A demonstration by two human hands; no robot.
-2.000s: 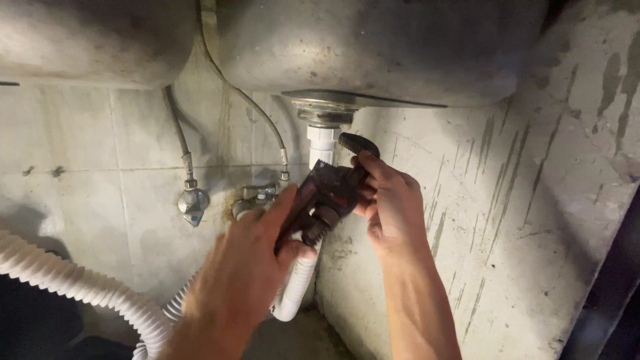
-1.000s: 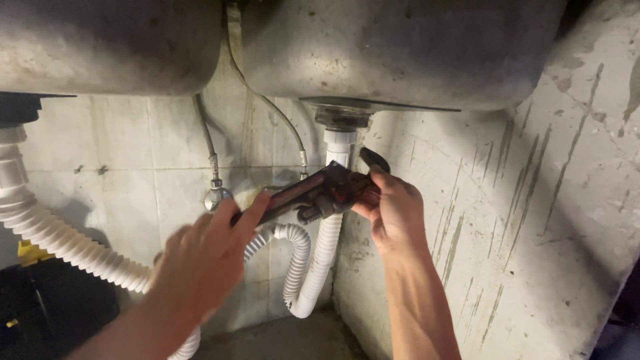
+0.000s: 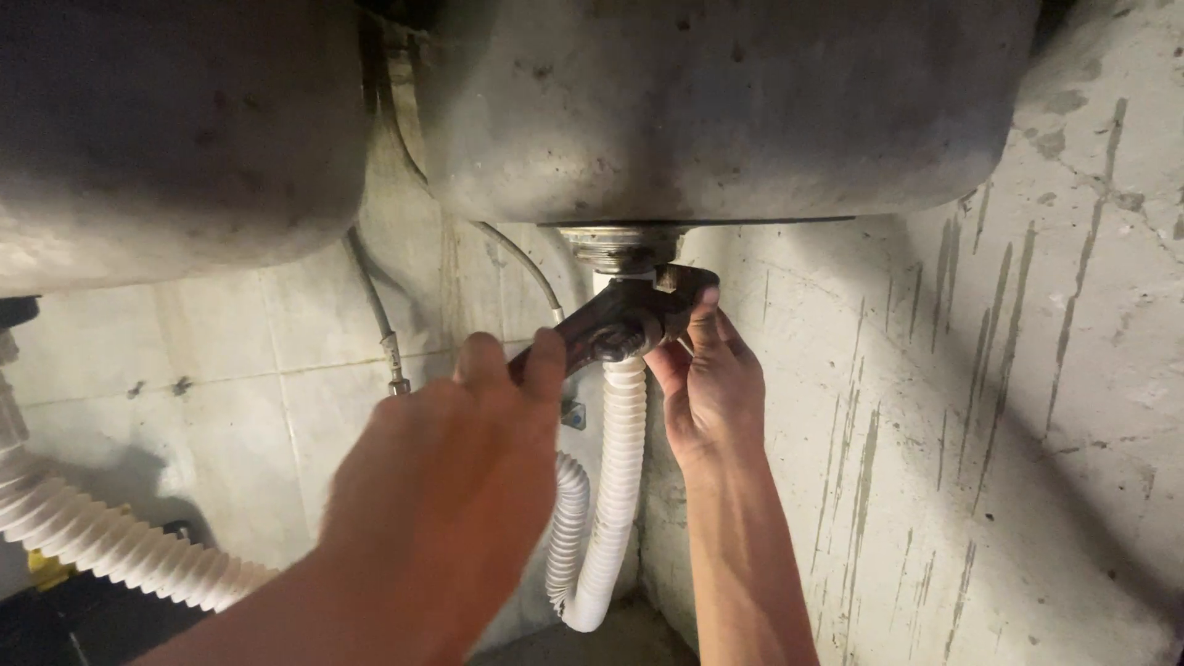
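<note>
Beneath the right metal sink basin [image 3: 721, 120], my left hand [image 3: 462, 462] is closed around the handle of a dark pipe wrench [image 3: 610, 328]. My right hand [image 3: 712, 379] grips the wrench's head by its hook jaw, right of the pipe. The jaws are at the white pipe fitting [image 3: 606, 279], just under the threaded drain outlet [image 3: 624, 248]; the wrench hides most of the fitting, so how tightly they sit cannot be told. A white corrugated drain hose [image 3: 622, 462] hangs below and bends up at its bottom.
The left sink basin [image 3: 176, 148] hangs nearby, with another corrugated hose [image 3: 120, 555] below it. Supply hoses [image 3: 370, 287] run down the tiled wall [image 3: 222, 370]. A stained wall [image 3: 925, 416] stands close on the right. A black and yellow object [image 3: 46, 573] lies at lower left.
The wrench has moved up from in front of the pipe to the fitting just under the drain outlet, with both hands on it. The view has come closer.
</note>
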